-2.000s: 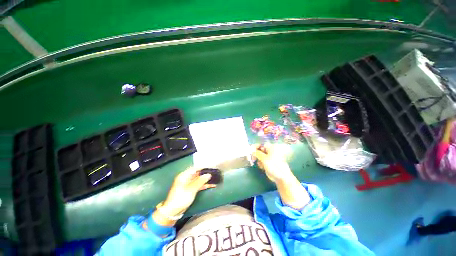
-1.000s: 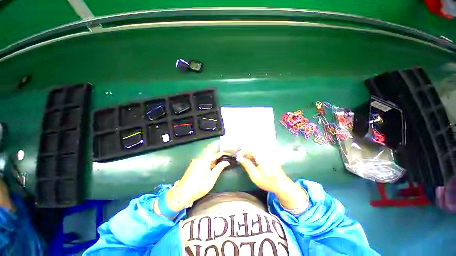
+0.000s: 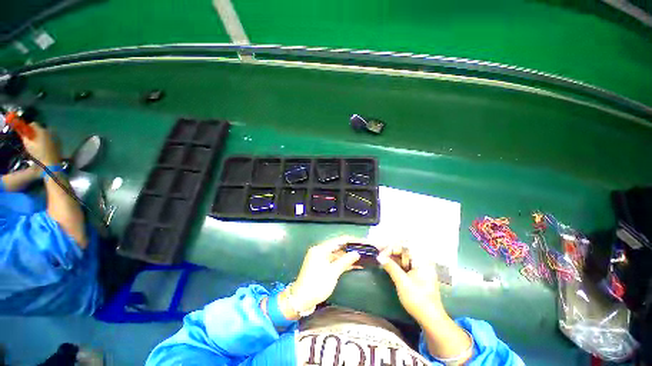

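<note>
My left hand [image 3: 323,273] holds a small black unit [image 3: 362,250] above the near edge of the white paper sheet [image 3: 418,218]. My right hand [image 3: 415,282] touches the unit's right end with its fingertips; a small brownish piece shows at its fingers, too blurred to name. Left of the paper lies a black parts tray [image 3: 297,189] with two rows of pockets. Several pockets hold black units with thin yellow, red or blue lines, and one holds a small white tag [image 3: 299,209]. A tangled pile of coloured strips [image 3: 498,238] lies right of the paper.
An empty black tray [image 3: 175,189] stands slanted at left. A clear plastic bag [image 3: 593,314] lies at right beside black items. Small units [image 3: 367,124] lie on the far strip. Another person's hand [image 3: 44,146] holds an orange tool at far left. A blue stool [image 3: 154,300] is below.
The view has swung left, so the trays and paper appear further right and another worker shows. The unit, earlier in my left hand alone, is now between both hands, raised slightly.
</note>
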